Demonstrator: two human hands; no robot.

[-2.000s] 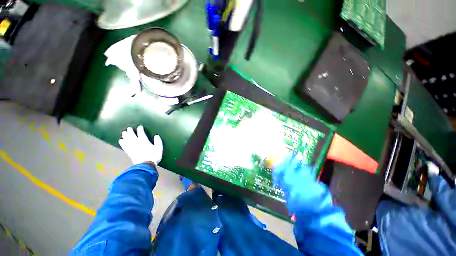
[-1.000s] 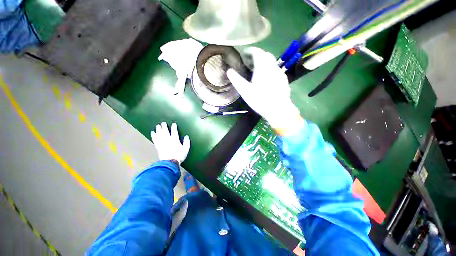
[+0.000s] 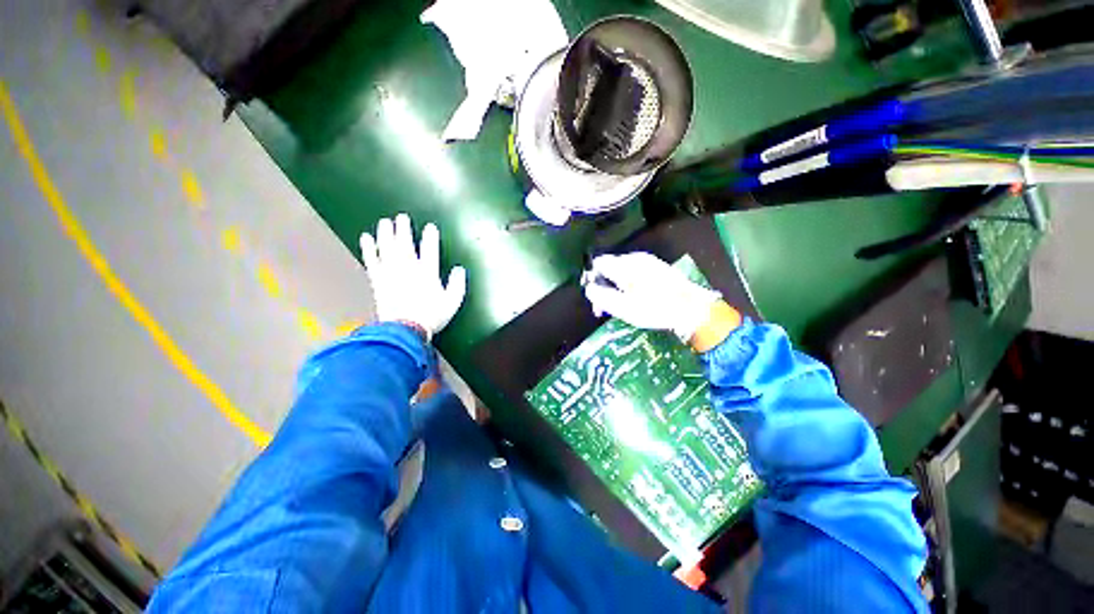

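A green circuit board lies solder side up on a black foam pad. My right hand, white-gloved, is over the board's upper edge, with fingertips pinched on a small dark thin thing, mostly hidden. My left hand, white-gloved, rests flat with fingers spread on the green bench near its edge. A round steel cup on a pale dish stands beyond the hands. A dark ribbed thing sits in the cup. A white cloth lies beside it.
A clear hood is at the top. Blue-capped pens and cables cross the right. Behind them are a foam block and a standing board. Another dark block is at upper left. Grey floor lies left.
My right hand has moved from the board to the cup, then back to the board's upper edge. The dark ribbed thing now shows in the cup. My left hand stays flat; the view has shifted.
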